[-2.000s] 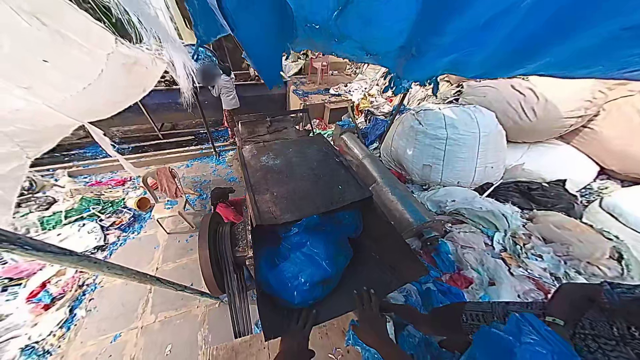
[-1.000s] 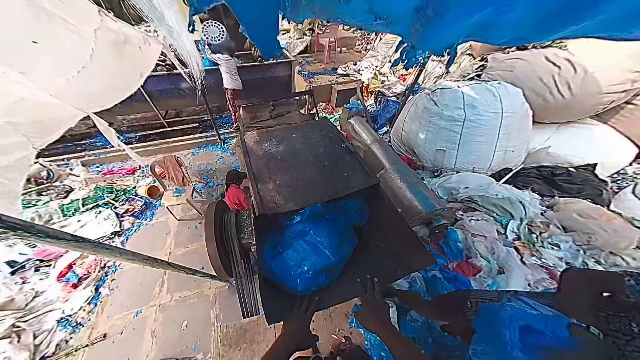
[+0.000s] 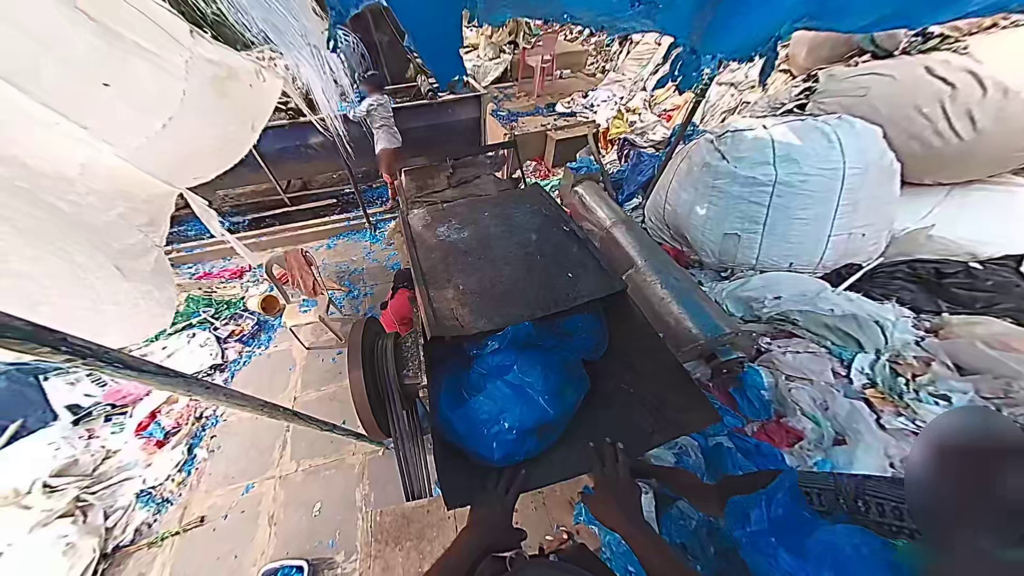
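Observation:
My left hand (image 3: 496, 506) rests with spread fingers on the near edge of a dark metal feed tray (image 3: 640, 400). To its right, my right hand (image 3: 612, 480) lies on the same edge, fingers apart. Neither holds anything. Beyond them a bundle of blue plastic film (image 3: 516, 388) lies in the tray, its far end under a dark flap (image 3: 512, 256) of the machine. Loose blue plastic sheets (image 3: 800, 520) lie right of my right hand, where another person's arm reaches in.
A belt-driven flywheel (image 3: 368, 376) is on the machine's left side, near someone in red. A metal cylinder (image 3: 640, 264) runs along the right. Large white sacks (image 3: 776, 192) and plastic scrap lie farther right. A slanted pole (image 3: 184, 384) crosses the left; another person (image 3: 380, 124) stands beyond.
The nearby person's head at the right has come into fuller view. Both my hands stay at the tray's edge, and the blue bundle has barely moved.

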